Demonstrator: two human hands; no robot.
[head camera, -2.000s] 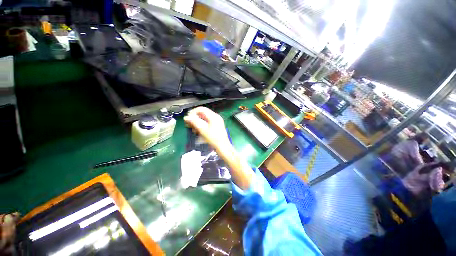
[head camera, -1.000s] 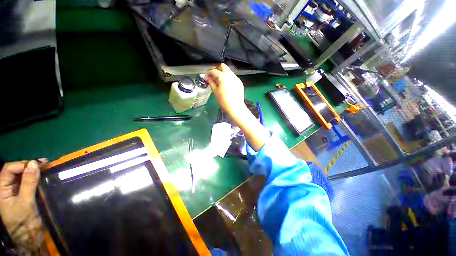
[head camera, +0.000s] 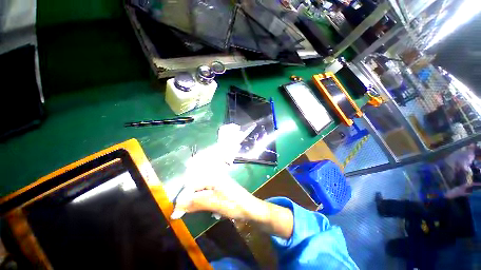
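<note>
An orange jig (head camera: 150, 171) lies at lower left, cut off by the frame. A glossy black panel (head camera: 105, 227) is in it, reflecting a lamp, with a dark gap along its upper edge. My right hand (head camera: 208, 202) is at the jig's right side, fingers pinched together on what looks like a small white wipe (head camera: 181, 203); glare blurs it. My left hand cannot be made out; a dark brown blur fills the lower left corner. More white wipes (head camera: 229, 135) lie on a dark glossy panel (head camera: 258, 113).
Two whitish bottles (head camera: 184, 97) stand behind the jig, near a black pen-like stick (head camera: 158, 122). A tray (head camera: 174, 67) with dark sheets is at the back. A pale-faced panel (head camera: 308, 107) and second orange jig (head camera: 337, 98) lie right. A blue stool (head camera: 324, 184) stands beside the bench.
My right hand has moved from the bottles down to the near jig's right edge. My left hand, earlier at the jig's left edge, no longer shows clearly. The black panel looks shifted within the jig.
</note>
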